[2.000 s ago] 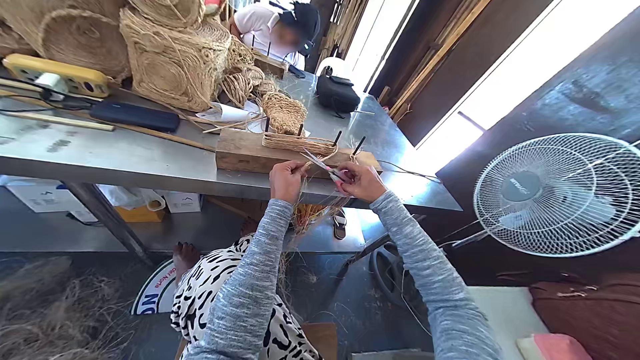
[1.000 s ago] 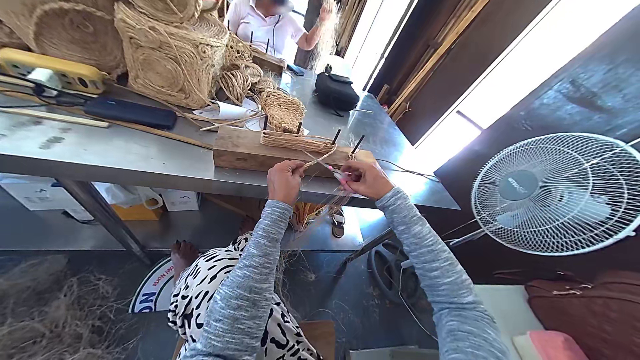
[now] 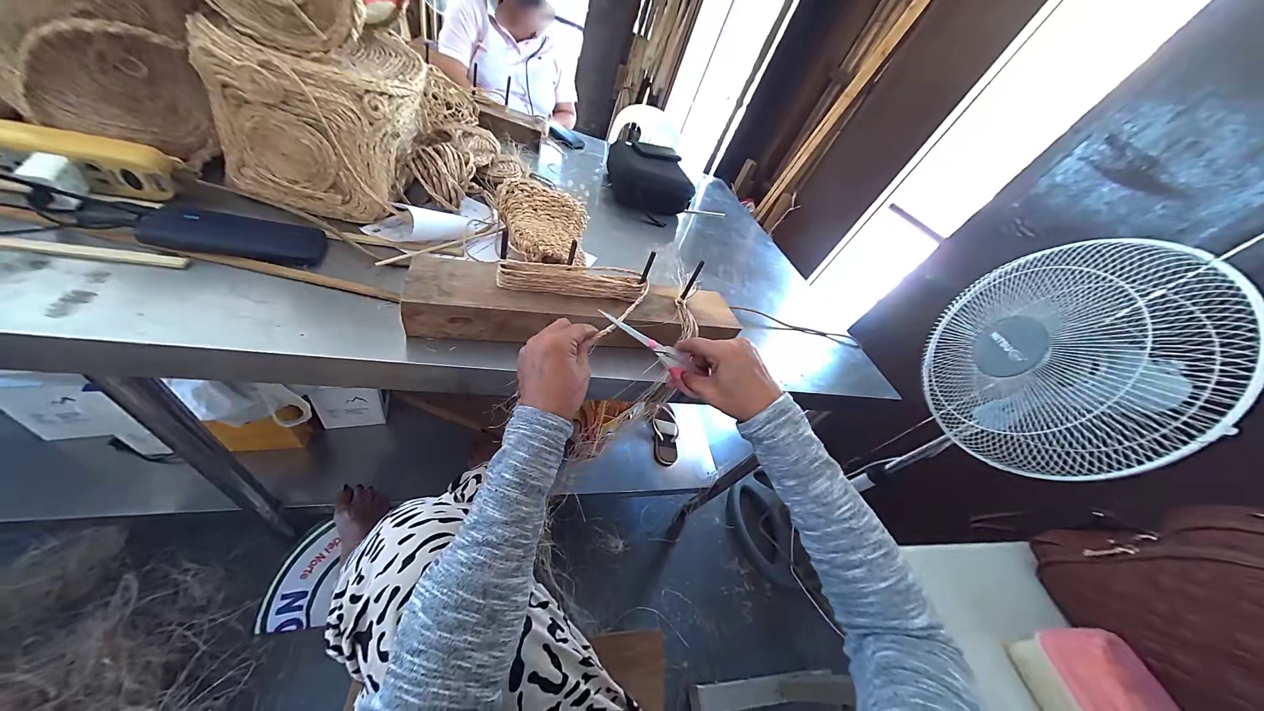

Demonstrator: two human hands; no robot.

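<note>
A wooden block (image 3: 459, 301) with upright black pegs lies along the table's near edge, and a band of natural-fiber cord (image 3: 573, 280) is wound around its pegs. My left hand (image 3: 555, 367) pinches the end of a cord strand that runs up to the wound band. In my right hand (image 3: 729, 377) is a pair of scissors (image 3: 640, 336) with pink handles, its blades pointing up and left beside the strand. A bundle of loose fibers (image 3: 685, 318) hangs from the rightmost peg, passing close to my right fingers.
Woven fiber baskets (image 3: 296, 118), cord coils (image 3: 442, 170), a black power bank (image 3: 232, 235) and a yellow power strip (image 3: 89, 156) occupy the table's left. A black case (image 3: 647, 176) stands farther back, near a seated person. At right is a white fan (image 3: 1096, 360).
The other person's raised hand, seen holding fibers one second ago, is now lowered. My hands stay at the block's near side, with the scissors still in the right.
</note>
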